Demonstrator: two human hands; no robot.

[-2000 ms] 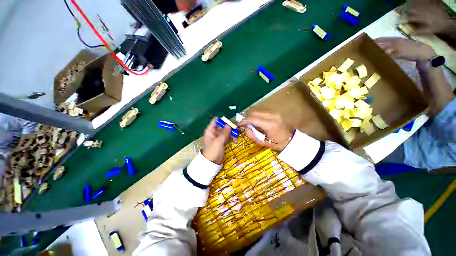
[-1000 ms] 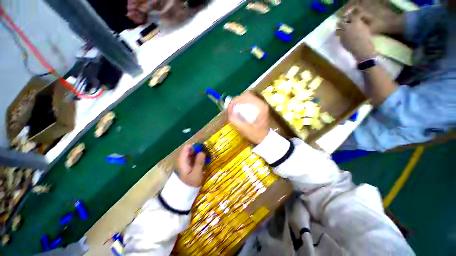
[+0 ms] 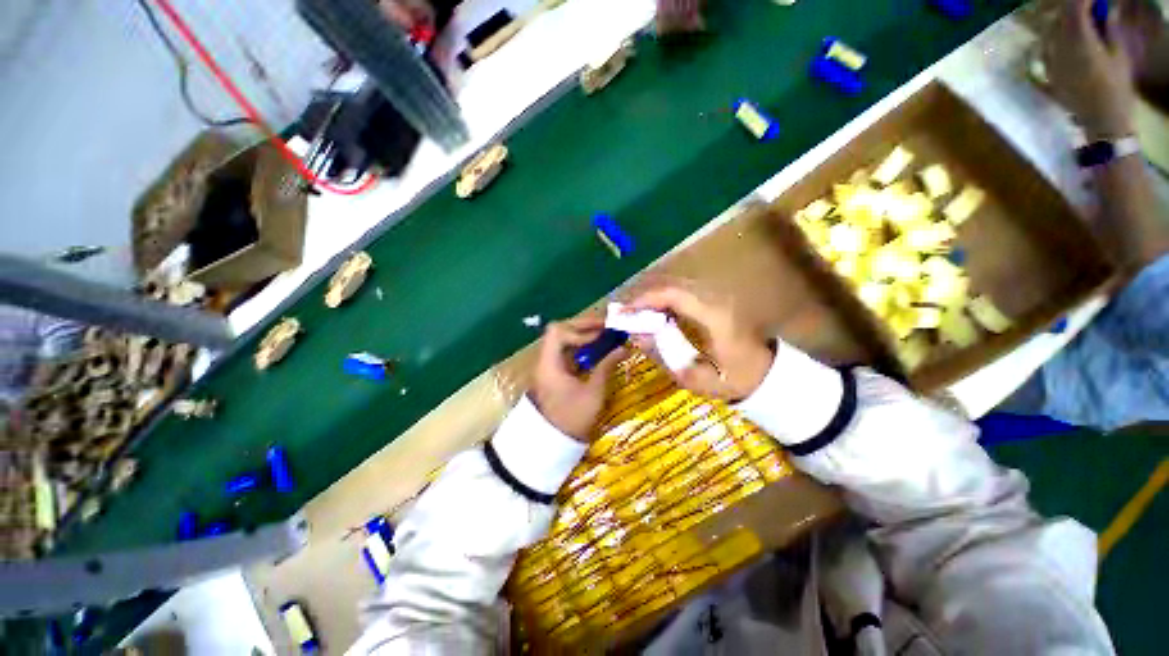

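My left hand (image 3: pixel 567 379) holds a blue battery pack (image 3: pixel 597 349) above the top end of the amber rows. My right hand (image 3: pixel 718 344) holds a white adhesive strip (image 3: pixel 672 344), whose upper end meets the pack's right end. The fingers hide part of both, and the contact is too small to see clearly. The amber-wrapped packs (image 3: pixel 641 481) lie in tight rows with thin wires between them, below my hands and between my forearms.
The green conveyor (image 3: pixel 538 244) runs across beyond my hands, carrying blue packs (image 3: pixel 613 236) and tan assemblies (image 3: pixel 348 278). An open carton (image 3: pixel 1026 288) with yellow pieces (image 3: pixel 897 244) stands at right. A neighbour's arm (image 3: pixel 1113 167) is at upper right. Grey metal bars (image 3: pixel 141 564) cross at left.
My hands have come together again at the pack, with the right hand back from the belt side. The white strip now meets the blue pack. Belt items have shifted in view as the camera turned.
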